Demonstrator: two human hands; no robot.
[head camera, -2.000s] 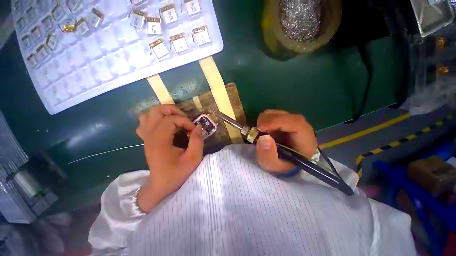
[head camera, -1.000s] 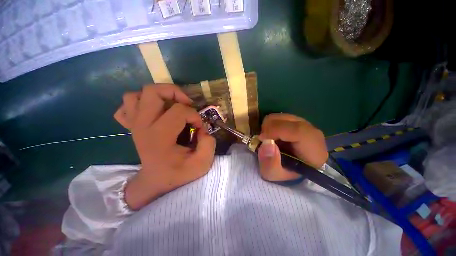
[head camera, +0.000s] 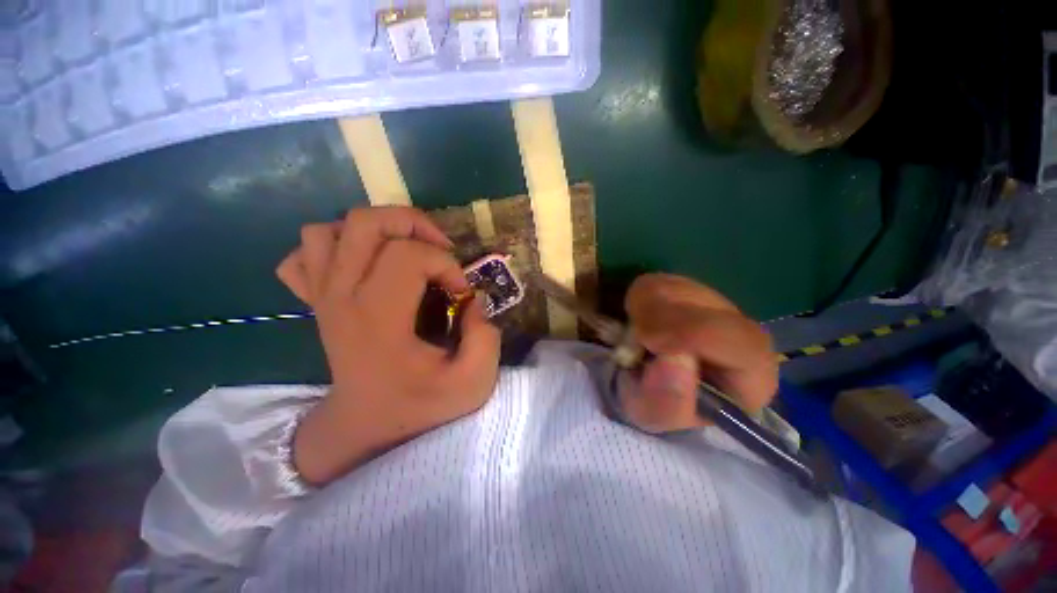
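Note:
A small electronic assembly (head camera: 496, 285), dark with a pale pinkish rim, lies on the brown work pad (head camera: 585, 232). My left hand (head camera: 388, 330) pinches it at its left edge between thumb and fingers; a small yellow-gold bit shows under the fingers. Solder wire (head camera: 174, 329) runs in from the left to my left hand. My right hand (head camera: 695, 353) holds the soldering iron (head camera: 759, 438), blurred, its tip to the right of the assembly and apart from it. Two cream tape strips (head camera: 540, 151) cross the bench and pad.
A white blister tray (head camera: 290, 87) at the upper left holds silver-white cells (head camera: 476, 37) near its right end. A tip cleaner (head camera: 808, 58) with metal wool stands upper right. A blue rack (head camera: 835, 431) with a brown box (head camera: 887, 426) is at lower right.
The iron's tip has moved off the assembly to the right, with my right hand shifted right. Since the first frame the view has shifted, and my left hand stays at the assembly.

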